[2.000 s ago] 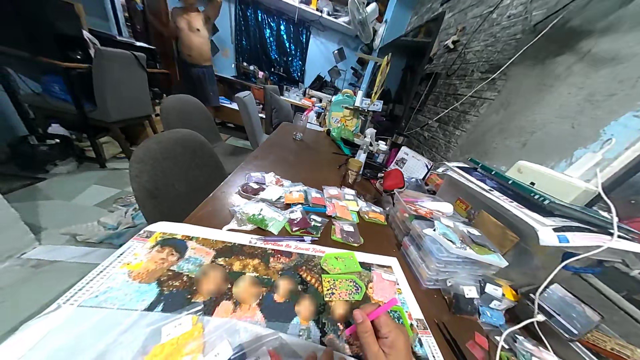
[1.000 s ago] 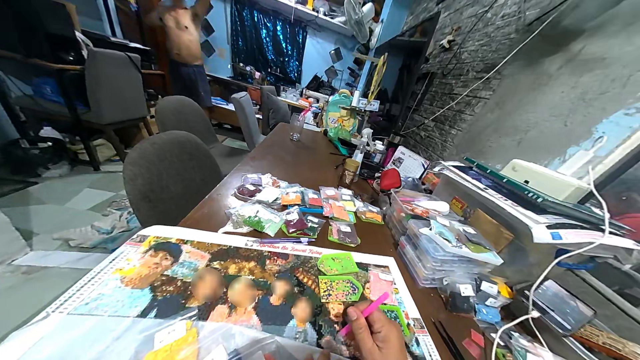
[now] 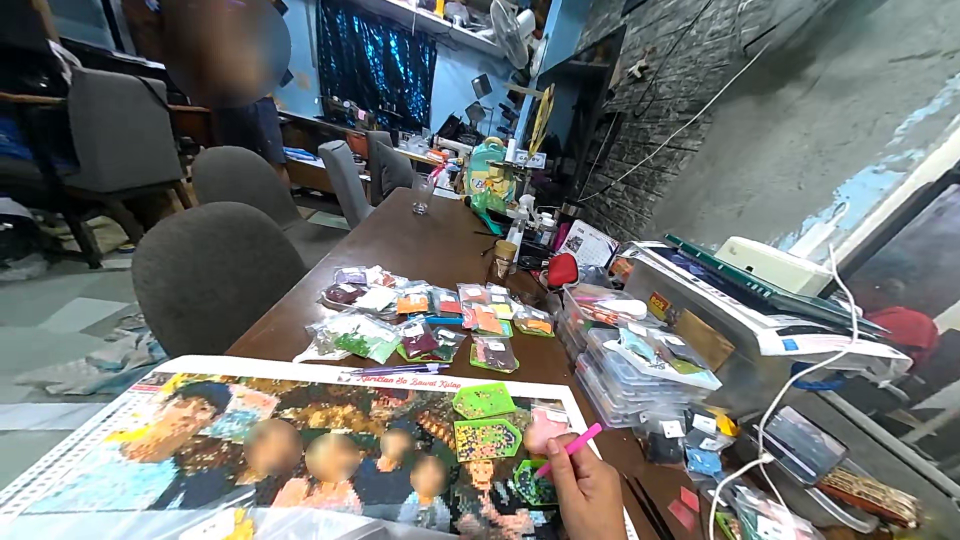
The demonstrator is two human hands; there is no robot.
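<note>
My right hand (image 3: 586,491) grips a pink applicator pen (image 3: 570,450) between thumb and fingers. Its tip is over a green bead tray (image 3: 534,482) of dark beads at the canvas's right side. Two more green trays, one with mixed beads (image 3: 487,439) and one with green beads (image 3: 484,400), lie just above on the diamond painting canvas (image 3: 330,412). A small bag with pink contents (image 3: 550,422) lies beside them. Clear plastic film (image 3: 300,525) covers the canvas's lower edge. My left hand is not in view.
Bead bags (image 3: 420,304) and purple pens (image 3: 397,370) lie beyond the canvas on the brown table (image 3: 375,240). Stacked plastic boxes (image 3: 607,375), tweezers (image 3: 649,506) and a white cable (image 3: 787,375) are at right. Grey chairs (image 3: 210,277) line the left; a person (image 3: 251,135) stands behind them.
My right hand has moved so that the pink pen's tip is over the tray of dark beads; earlier the pen was farther left, over the canvas. The standing person's arms were raised earlier.
</note>
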